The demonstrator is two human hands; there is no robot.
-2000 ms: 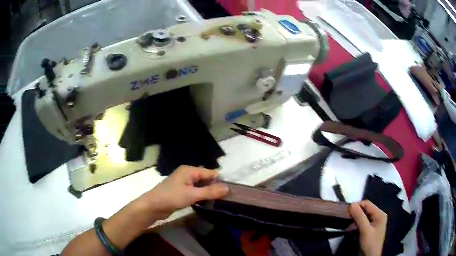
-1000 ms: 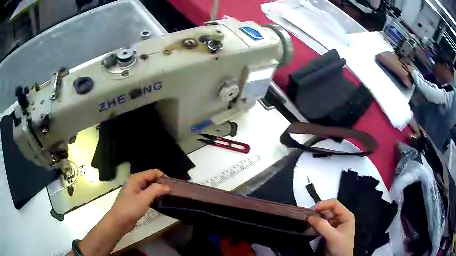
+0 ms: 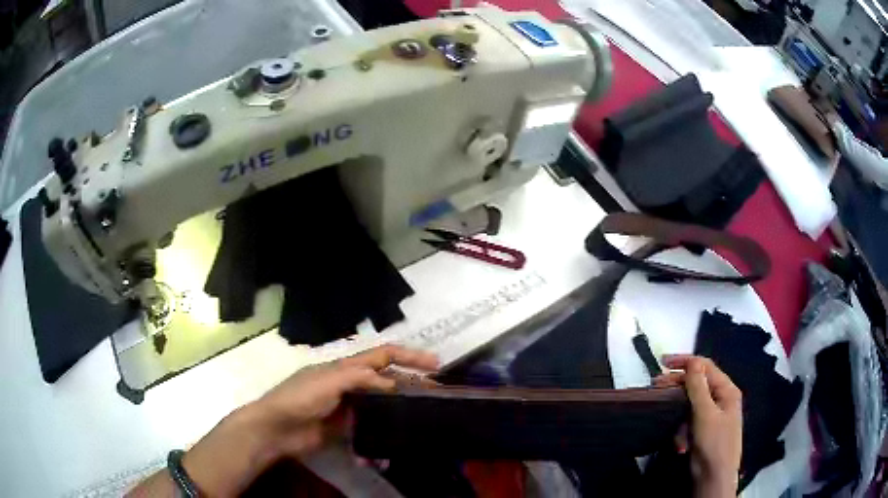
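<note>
My left hand holds the left end of a long dark band, with a thin brown edge along its top. My right hand holds its right end. The band is stretched level in front of the table's front edge. The cream sewing machine stands behind it. Small black strips lie in a pile under its arm. The presser foot area is lit yellow, with no work seen under the needle. A black panel lies left of the needle.
Red-handled snips lie right of the machine arm. A brown-black band loop rests by the white round surface, with jagged black pieces at right. A folded black bundle lies on red cloth. A person's sleeve shows far right.
The band has turned in my hands, so its black face now shows with only a thin brown edge, where the brownish-pink face showed before. The camera view has shifted slightly.
</note>
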